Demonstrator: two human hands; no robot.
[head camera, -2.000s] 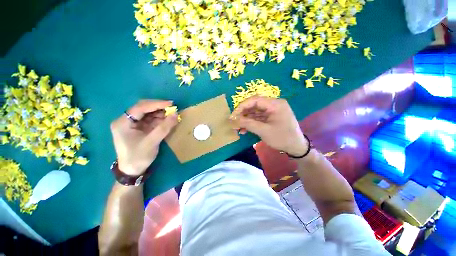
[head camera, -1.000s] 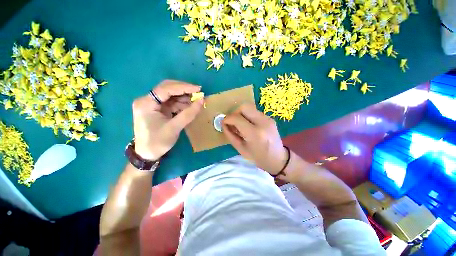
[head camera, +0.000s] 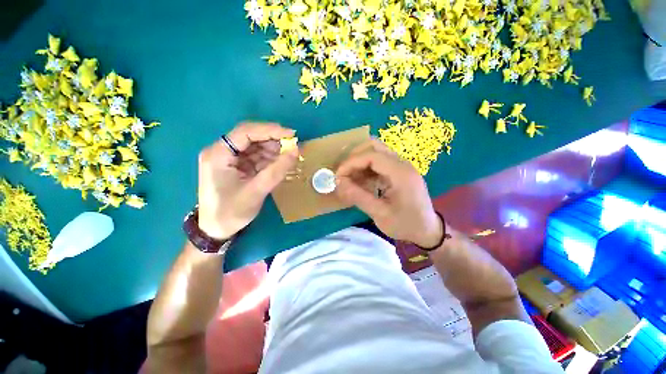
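Observation:
My left hand (head camera: 245, 175), with a ring and a wristwatch, pinches a yellow body piece (head camera: 289, 145) over the left edge of the tan cardboard piece (head camera: 303, 208). A round white glue spot (head camera: 323, 180) lies on the cardboard. My right hand (head camera: 387, 191) is at the right edge of the spot, thumb and finger pinched together. Something tiny seems to be at its fingertips, too small to make out. A low pile of small yellow inserts (head camera: 420, 137) lies just beyond my right hand.
A large heap of yellow-and-white pieces (head camera: 409, 44) covers the table's far side. Another heap (head camera: 77, 124) is at left, with a white bottle (head camera: 82, 235) and more fine yellow parts (head camera: 22, 223). Stray pieces (head camera: 517, 112) lie at right. Blue crates (head camera: 595, 226) and cardboard boxes (head camera: 595, 318) are beyond the edge.
My right hand moved from beside the insert pile to the white spot, then slightly right, uncovering more of it. My left hand keeps its piece. The view has shifted.

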